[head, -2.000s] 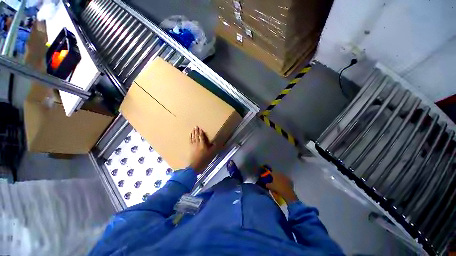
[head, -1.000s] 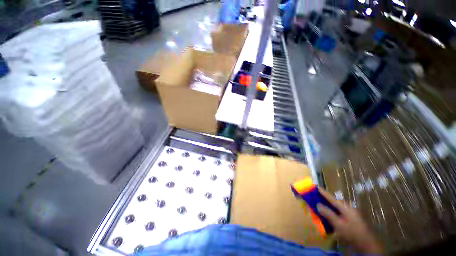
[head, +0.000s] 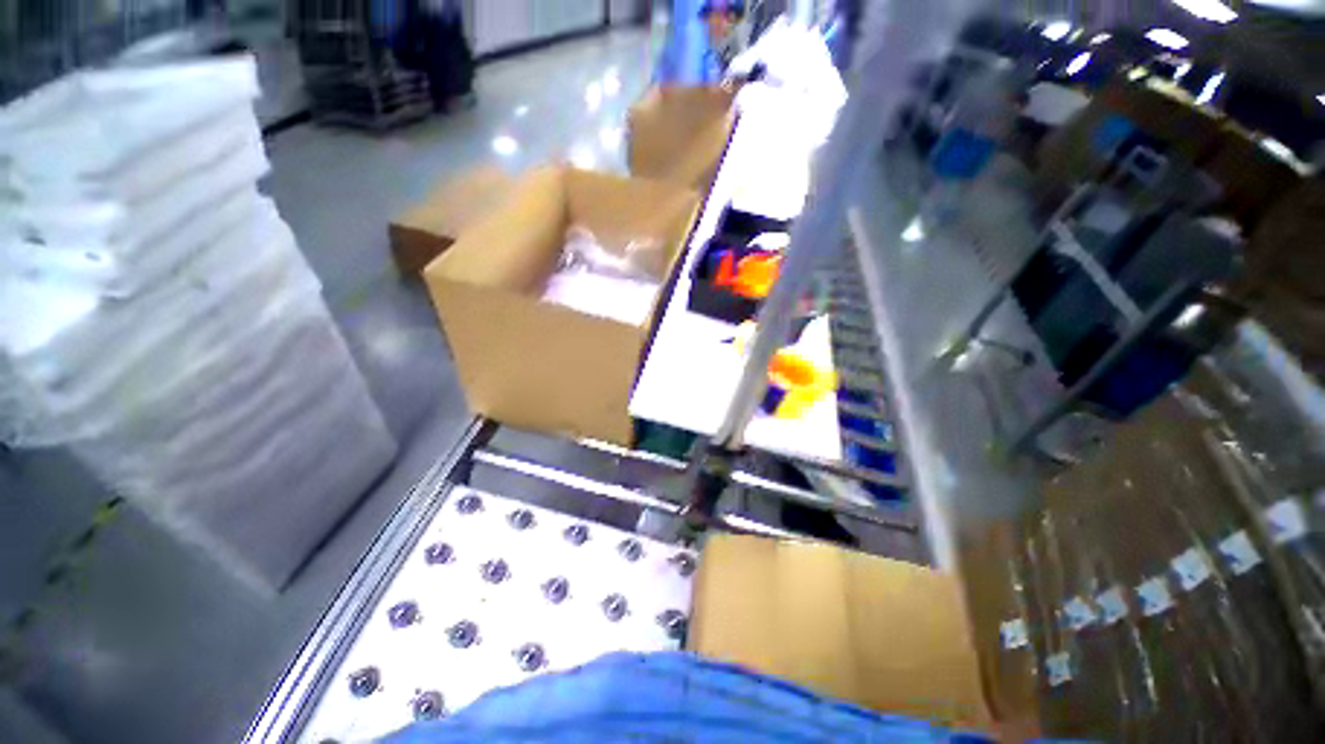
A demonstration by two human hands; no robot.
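Observation:
A closed brown carton point(head: 836, 618) lies right in front of me, its near part cut off by my blue sleeve or clothing at the bottom edge. The ball transfer table point(head: 494, 603) is beside it on the left. An orange-yellow object point(head: 796, 381), blurred, is on the white shelf point(head: 690, 381) beyond the carton; I cannot tell whether it is the handheld tool. Neither my left hand nor my right hand can be made out.
An open carton point(head: 509, 342) holding clear plastic stands beyond the table. Stacked white foam point(head: 189, 320) is on the left. A black bin point(head: 722, 262) sits on the shelf. A blurred metal post point(head: 814, 247) rises ahead. A wrapped pallet point(head: 1148, 640) stands right.
The view has turned from the floor towards the shelf and hall. My left hand, earlier on the carton, and my right hand, earlier holding the orange and dark blue tool, are out of view.

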